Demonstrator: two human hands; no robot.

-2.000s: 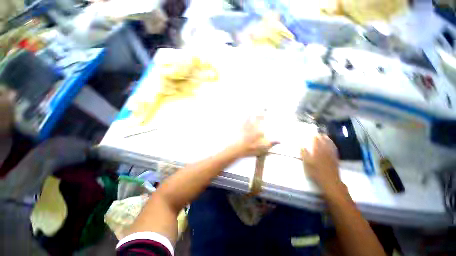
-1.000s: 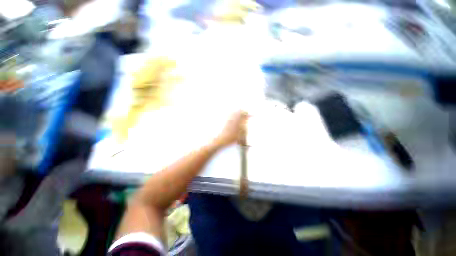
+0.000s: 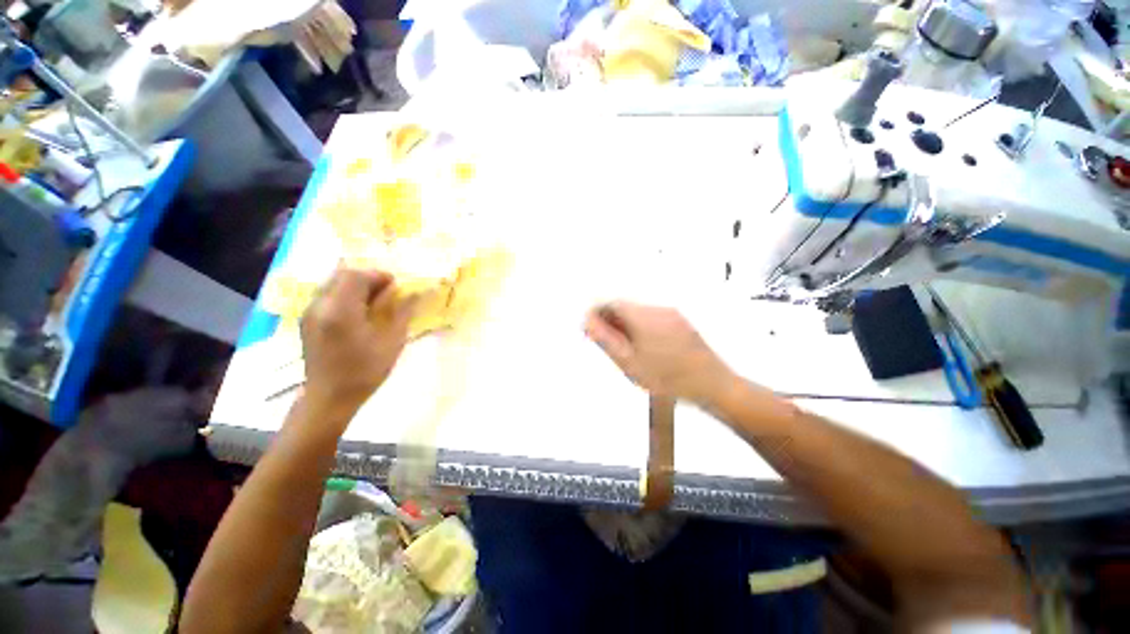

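Note:
A loose pile of pale yellow fabric pieces (image 3: pixel 403 204) lies on the left of the white table. My left hand (image 3: pixel 353 328) is at the pile's near edge, its fingertips closed on the yellow fabric. A faint, blurred pale strip (image 3: pixel 428 434) runs from the fabric over the table's front edge. My right hand (image 3: pixel 657 353) is over the middle of the table with fingers curled; whether it holds anything cannot be told. A brown strip (image 3: pixel 662 446) lies below it, across the front edge.
A white sewing machine head (image 3: pixel 967 211) with blue stripes stands at the right. Near it lie a black flat rectangle (image 3: pixel 897 332), blue snips (image 3: pixel 959 374) and a black-and-yellow screwdriver (image 3: pixel 1010 405). A scrap-filled container (image 3: pixel 372 570) is below the front edge.
My left hand has moved left from the brown strip to the yellow pile. My right hand has come back into view over the middle. The pale strip now shows at the front edge.

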